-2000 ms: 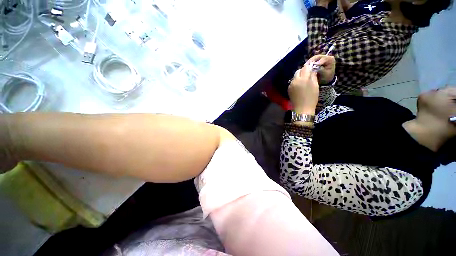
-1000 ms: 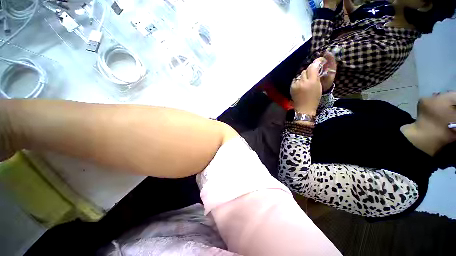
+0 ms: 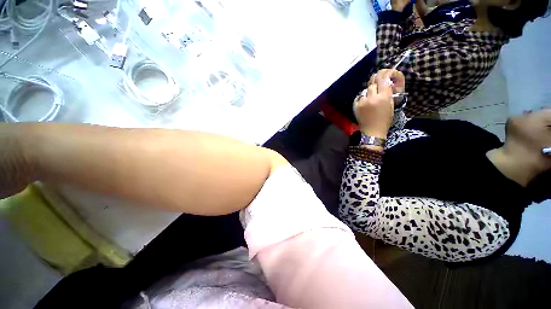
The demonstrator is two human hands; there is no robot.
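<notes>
My bare forearm, with a pink sleeve at the elbow, crosses from the lower right to the left edge. Its wrist end is cut off there, and neither of my hands is in view. Beyond the forearm, a coiled white cable (image 3: 156, 103) lies on the white bench (image 3: 290, 54). Another white coil (image 3: 59, 99) lies further left, partly behind the arm. Loose white cables with a USB-A plug (image 3: 119, 55) and other plugs lie at the upper left. Fainter coils (image 3: 225, 79), seemingly in clear plastic, lie to the right of them.
A yellow-green strip (image 3: 57, 232) runs along the bench at lower left. The bench edge slants down from the upper right. A seated person (image 3: 447, 181) in a leopard-print sleeve holds a small white item. Another person (image 3: 447, 66) in checks sits beyond. Something red shows between.
The view has shifted slightly; the bench things first moved up and right, then slightly down. The forearm stays across the view. The neighbour's hands have moved a little around the white item.
</notes>
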